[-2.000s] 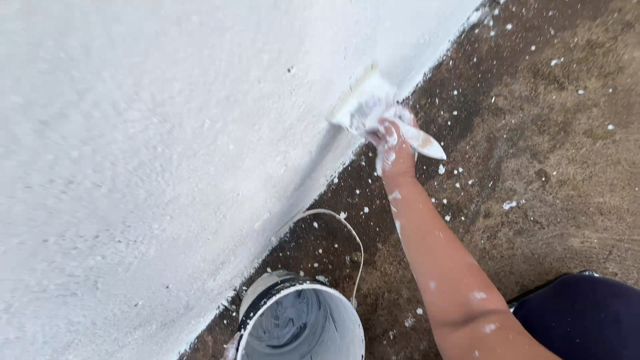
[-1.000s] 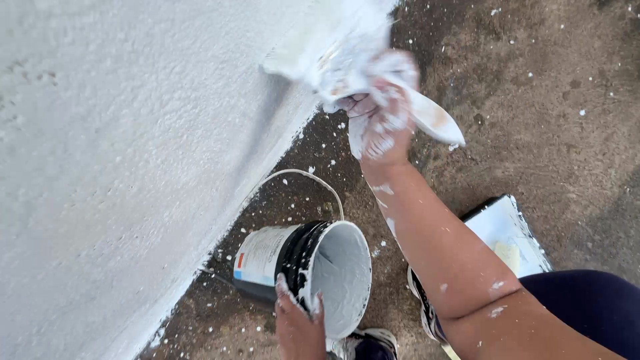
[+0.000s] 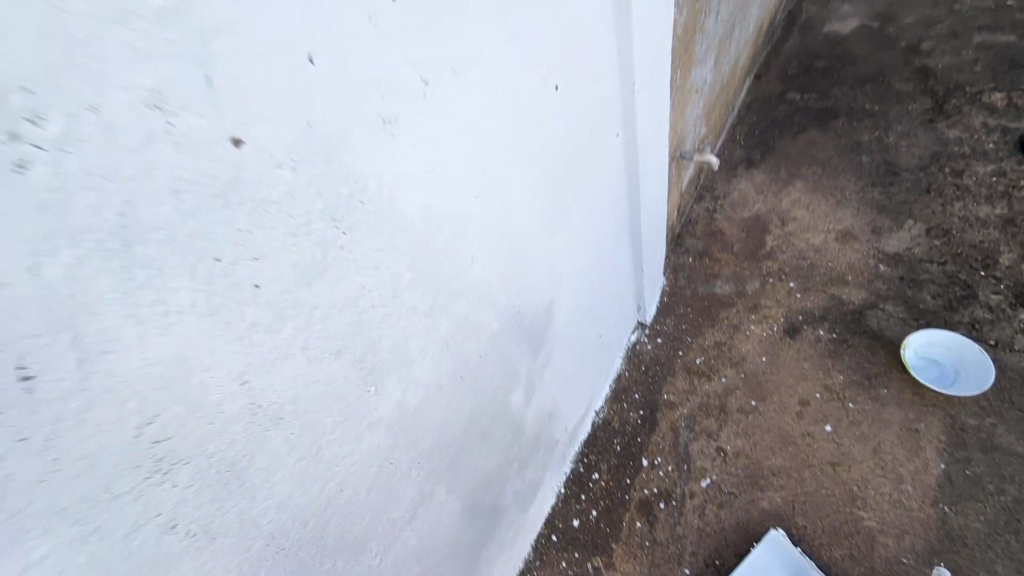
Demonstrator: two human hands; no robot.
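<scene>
Neither of my hands shows in the head view now, and the brush and the paint bucket are out of view too. A white-painted wall fills the left and middle, with small dark specks and pits in its coat. A faint grey shadow lies on its lower part. At the bottom edge, the corner of a white flat object shows; the rest of it is cut off.
A white bowl sits on the brown floor, which is spattered with white drops near the wall. Past the wall's corner stands an unpainted, stained wall with a small pale pipe or tap sticking out low down.
The view has swung far along the wall. Both hands, the brush and the bucket, seen one second ago, have left the picture; the bowl and the wall's corner have come in.
</scene>
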